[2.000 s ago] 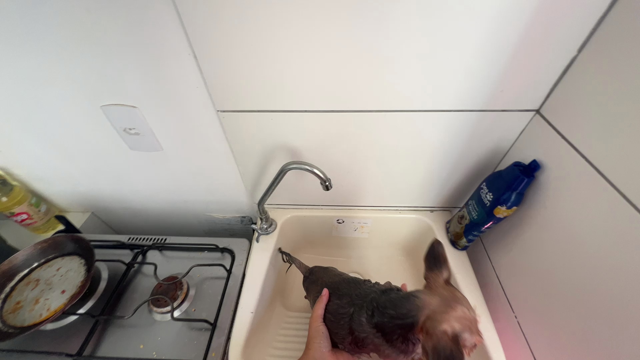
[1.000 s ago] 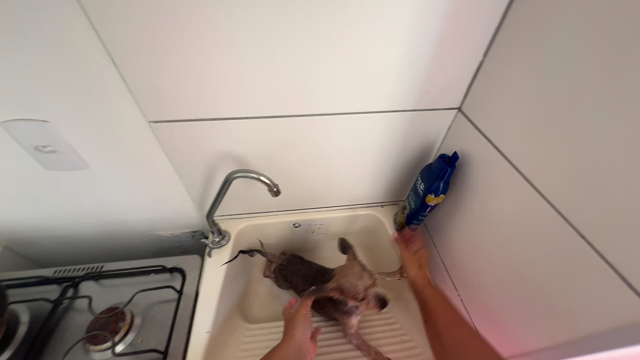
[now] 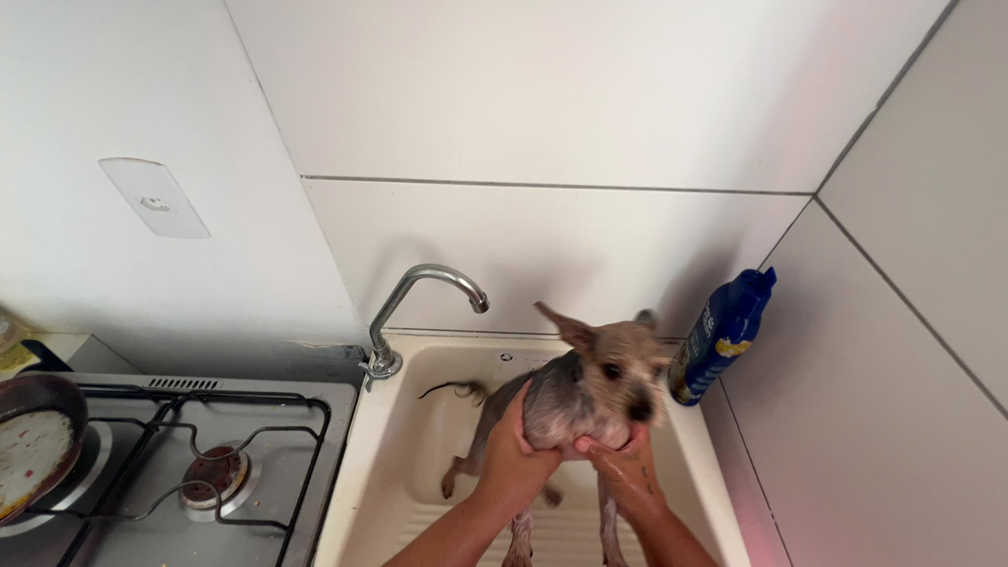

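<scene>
A small wet dog (image 3: pixel 555 402) with grey and tan fur stands in a cream laundry sink (image 3: pixel 378 472), its head raised and its face towards the camera. My left hand (image 3: pixel 524 453) grips its chest and side behind the foreleg. On the other side of the chest, below the muzzle, my right hand (image 3: pixel 622 465) holds it with the thumb across the front. The dog's forelegs hang or rest over the ribbed part of the sink; whether its front paws touch is hidden. Its thin tail (image 3: pixel 465 388) lies towards the sink's back left.
A curved metal faucet (image 3: pixel 429 272) rises at the sink's back left corner. On the back right rim leans a blue bottle (image 3: pixel 724 335), against the tiled wall. To the left is a gas stove (image 3: pixel 291 472) with a used frying pan (image 3: pixel 35 449). A wall outlet (image 3: pixel 153 197) is above it.
The dog's front has been turned and raised to face the camera. My right hand has moved from near the bottle to the dog's chest, and both hands now hold it.
</scene>
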